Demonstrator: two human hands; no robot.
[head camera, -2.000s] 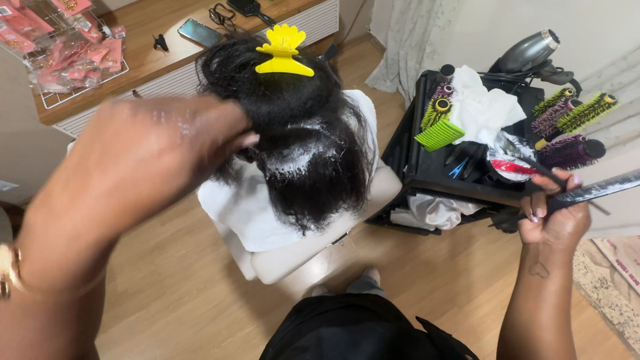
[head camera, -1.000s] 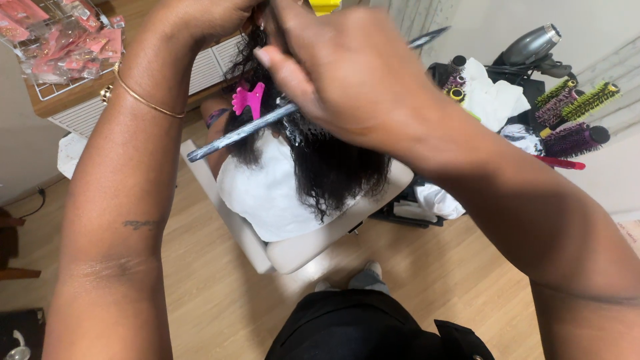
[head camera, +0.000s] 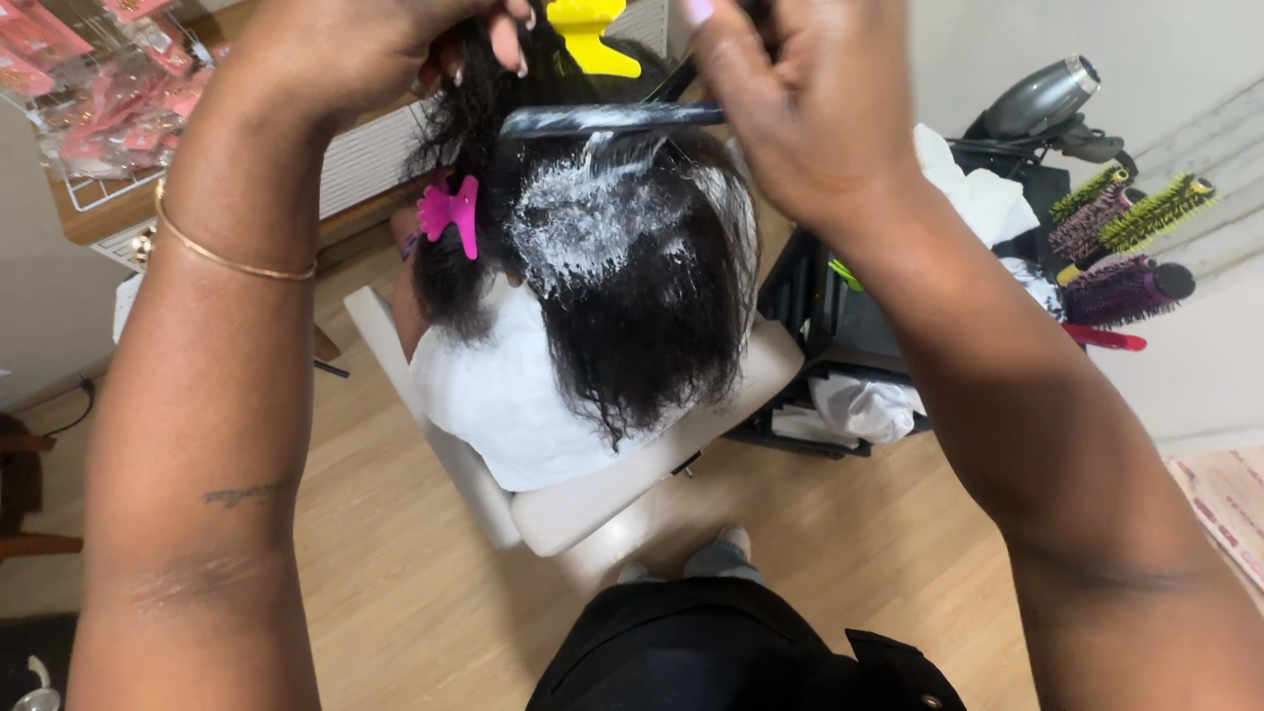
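A seated person's dark hair (head camera: 652, 326) hangs over a white cape (head camera: 504, 405), with white cream spread on the back of the head. My left hand (head camera: 395, 49) pinches a raised section of hair at the top left. A flat, cream-smeared dark comb (head camera: 612, 120) lies level across the hair; my right hand (head camera: 810, 99) holds it at its right end, along with a thin dark handle. The yellow hair clip (head camera: 597, 35) sits at the crown between my hands, and a pink hair clip (head camera: 451, 214) holds hair at the left side.
On the right, a black trolley (head camera: 869, 326) carries white paper, round brushes (head camera: 1136, 237) and a grey hair dryer (head camera: 1042, 97). The pale chair (head camera: 652, 484) stands before me. Pink packets (head camera: 123, 109) lie on a wire rack at the left.
My right hand has come from beside the trolley to the head, with the comb. Since one second ago the comb has turned from slanting to nearly level. The pink clip has come into sight.
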